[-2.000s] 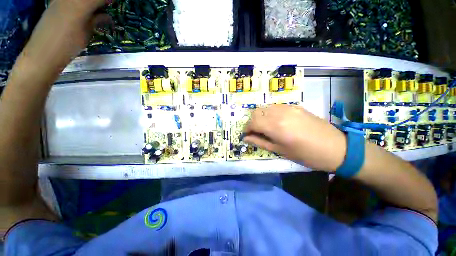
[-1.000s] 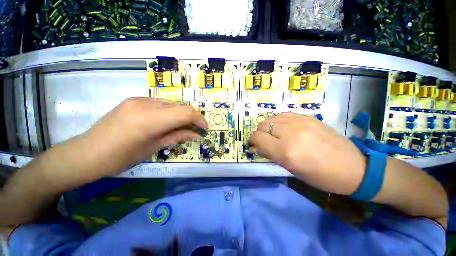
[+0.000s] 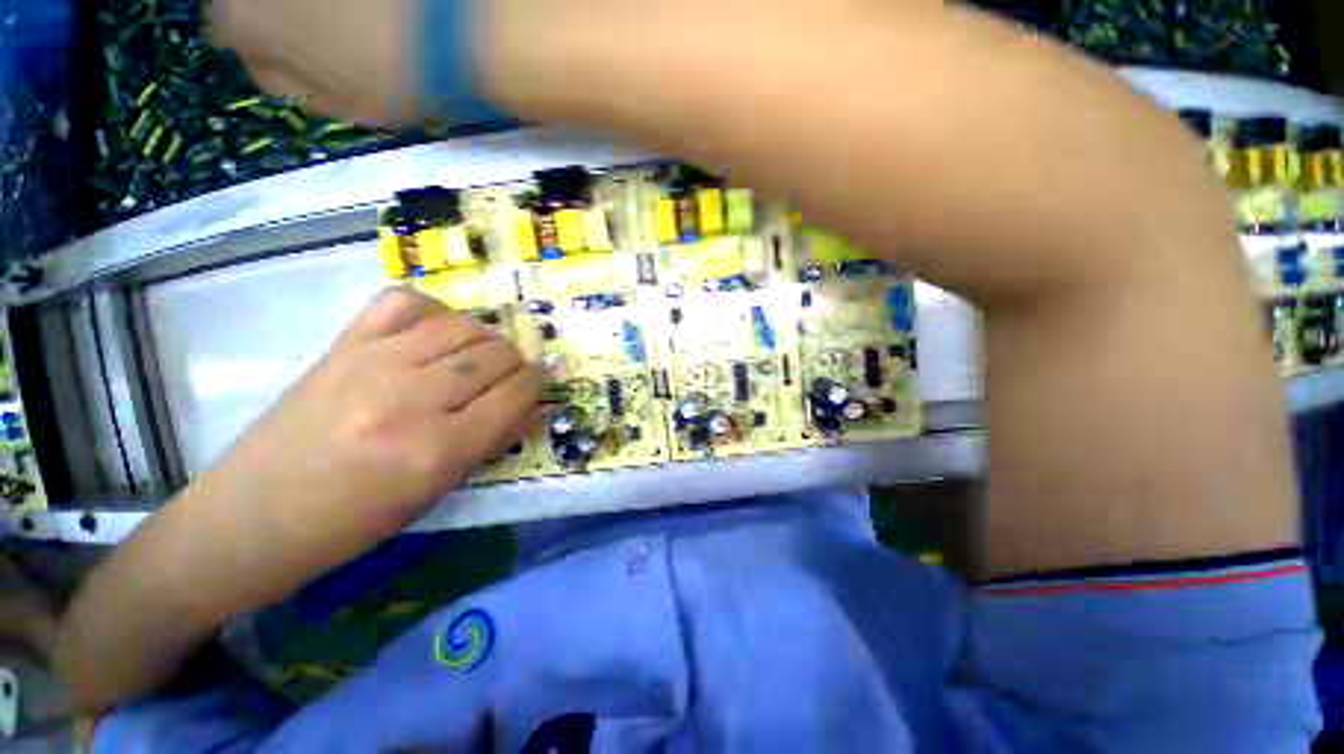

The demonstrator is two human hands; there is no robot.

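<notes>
A cream panel of several joined circuit boards point(image 3: 722, 354) lies across the metal rails, with yellow and black blocks along its far edge and small black cans near its near edge. My left hand point(image 3: 442, 386) is over the leftmost board, fingers bent down on it; its fingertips hide whatever is under them. My right arm crosses over the far side of the boards. My right hand point(image 3: 317, 59) is blurred, partly cut off by the top edge, over the black tray of green capacitors point(image 3: 162, 111). What it holds, if anything, cannot be seen.
The conveyor's near rail point(image 3: 708, 479) runs in front of my body. More boards point(image 3: 1290, 265) lie at the far right, and part of another shows at the far left edge. A second tray of green parts point(image 3: 1179, 33) shows at the top right.
My right hand has left the boards and swung up and left across them to the left tray, its arm covering the small bins. My left hand is now on the leftmost board. The view has turned.
</notes>
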